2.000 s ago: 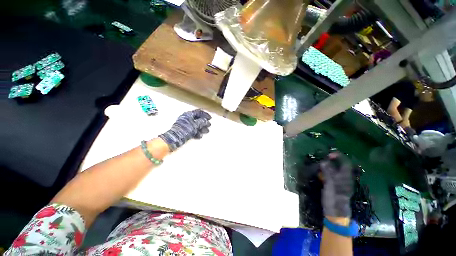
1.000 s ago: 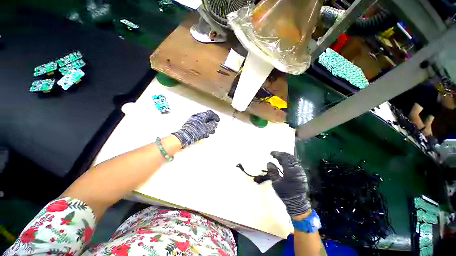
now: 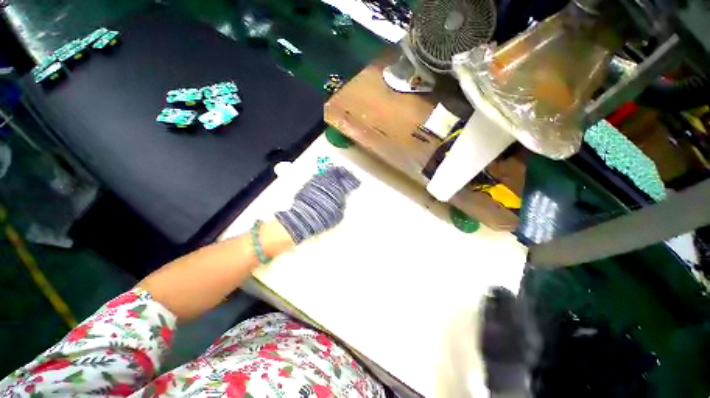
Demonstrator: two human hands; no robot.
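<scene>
My left hand (image 3: 321, 204), in a grey striped knit glove, is at the upper left of the white work sheet (image 3: 389, 280). It covers most of a small teal circuit board (image 3: 323, 164), whose end shows just beyond the fingers. Whether the fingers grip the board cannot be told. My right hand (image 3: 507, 338), in a dark glove, is badly blurred at the sheet's right edge beside the black cable pile (image 3: 599, 357). Whether it holds a cable cannot be told.
The white nozzle (image 3: 471, 155) with its plastic-wrapped top stands over the brown wooden base (image 3: 381, 128). A fan (image 3: 454, 31) is behind it. Circuit boards (image 3: 218, 116) lie on the black mat (image 3: 148, 171) at left. A grey metal bar (image 3: 623, 233) crosses the right side.
The view has swung left. My left hand has moved from the middle of the sheet onto the circuit board. My right hand has moved towards the sheet's right edge; the cable seen at it earlier no longer shows.
</scene>
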